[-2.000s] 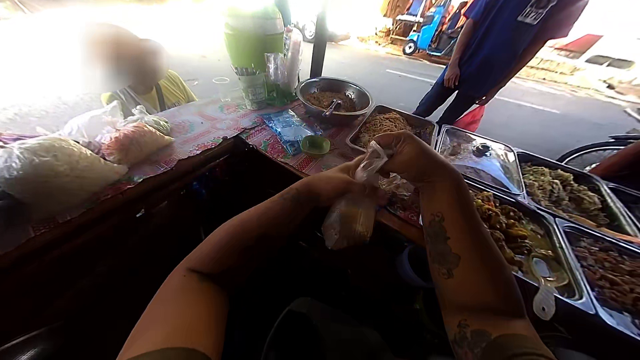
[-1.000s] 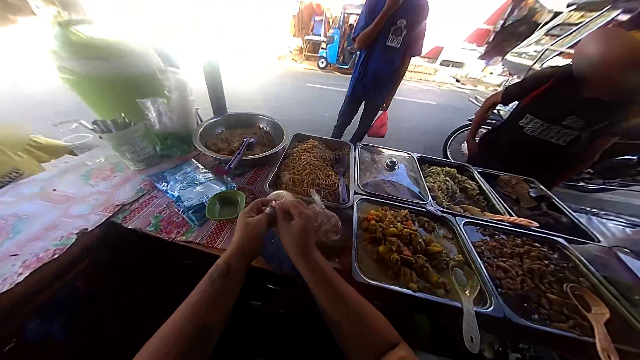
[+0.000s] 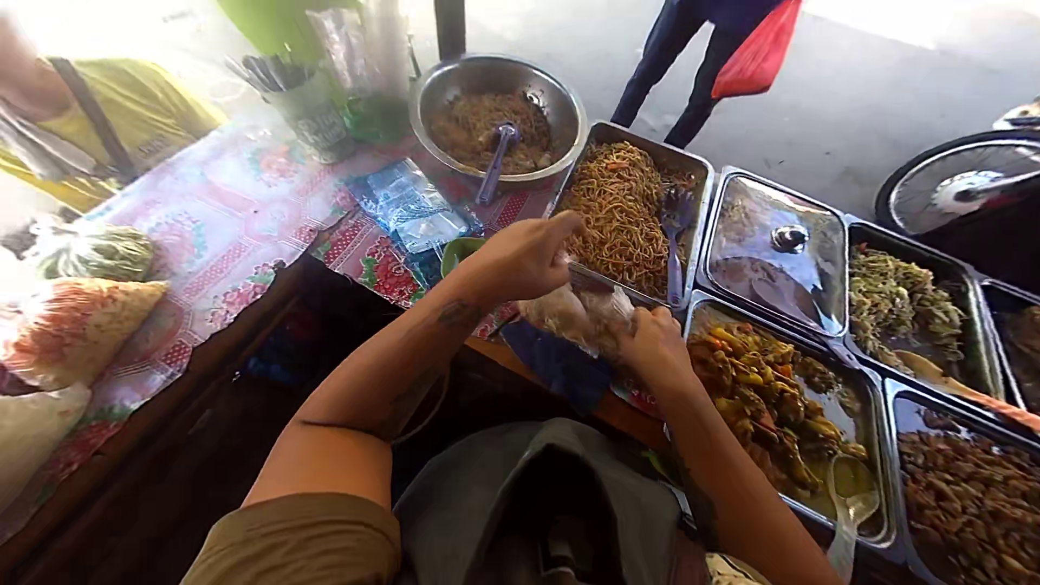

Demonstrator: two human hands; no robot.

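My left hand (image 3: 520, 262) is bent over the near edge of the noodle tray, its fingers curled at the upper left of a clear plastic bag (image 3: 561, 317); whether it grips the plastic is unclear. The fingers of my right hand (image 3: 654, 345) are closed on the right part of the plastic. What the bag holds cannot be made out. A metal tray of brown noodles (image 3: 616, 213) with a purple serving fork (image 3: 674, 244) lies just beyond both hands. Partly behind my left forearm is a small green bowl (image 3: 460, 252), with blue plastic packets (image 3: 410, 207) beside it.
A steel bowl of noodles (image 3: 500, 114) with a purple spoon stands behind. Metal food trays (image 3: 780, 406) and a lidded tray (image 3: 776, 252) line the right. Filled bags (image 3: 77, 325) lie left, near a person in yellow (image 3: 122, 122). Another person stands beyond, near a red bag (image 3: 760, 49).
My hands were close together one second ago; now they are apart, with plastic between them. Two seconds ago a filled clear bag hung below them. The view has shifted.
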